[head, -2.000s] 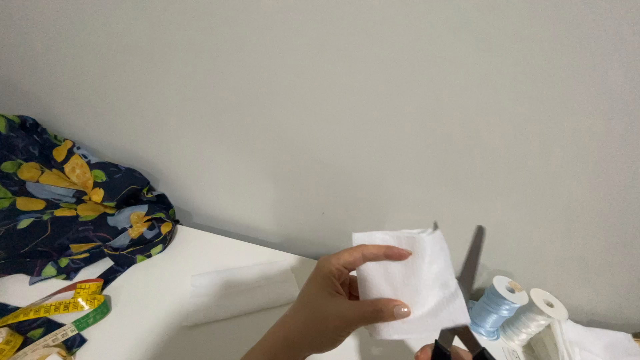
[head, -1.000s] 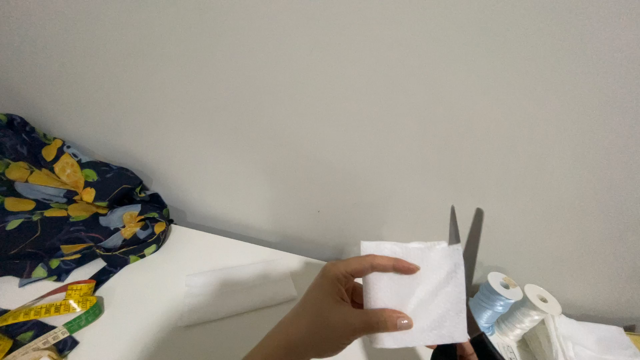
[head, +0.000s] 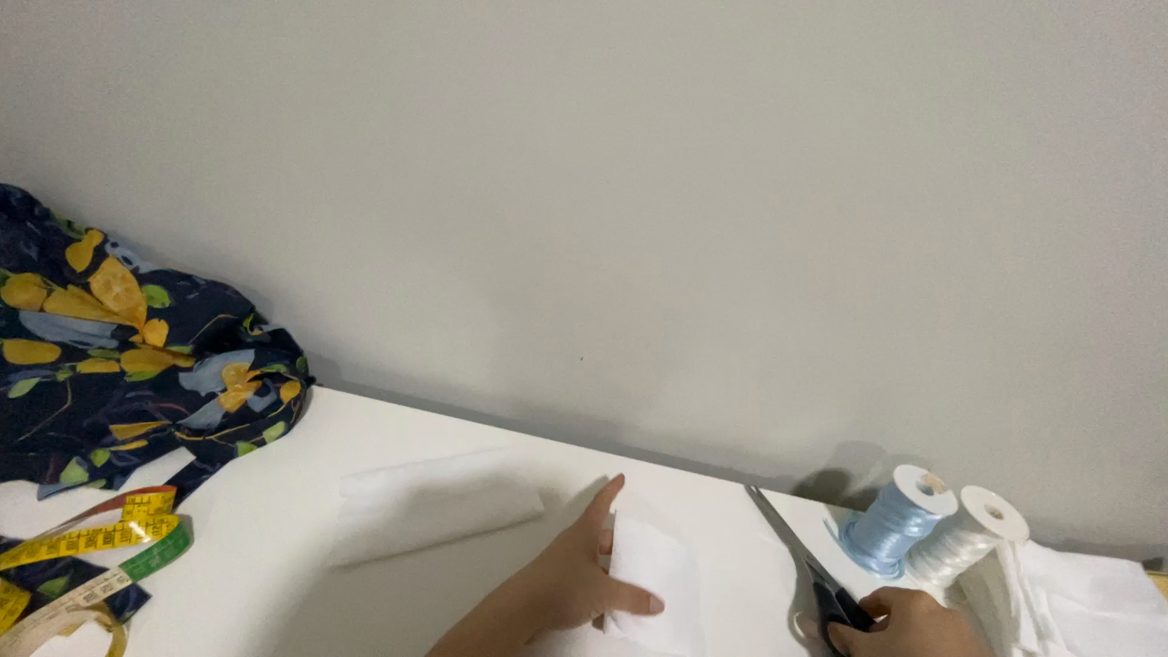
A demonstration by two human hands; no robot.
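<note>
My left hand (head: 584, 575) holds a folded piece of white fabric (head: 652, 575) low over the white table, thumb on its front and index finger raised off it. At the lower right, my right hand (head: 899, 625) grips the black handles of a pair of scissors (head: 808, 561). Their blades look closed, point up and to the left, and lie apart from the fabric. Just right of the blades stand a spool of light blue satin cord (head: 885, 534) and a spool of white cord (head: 958, 538).
Another folded white cloth (head: 438, 506) lies on the table (head: 383, 420) left of my left hand. Navy floral fabric (head: 137, 365) is heaped at the left, beside a curled tape measure (head: 151, 529). More white cloth (head: 1086, 584) lies at the far right. A grey wall rises behind.
The white fabric in my left hand has moved down to the table. The scissors, upright at the fabric's right edge a second ago, are now lowered and away to its right.
</note>
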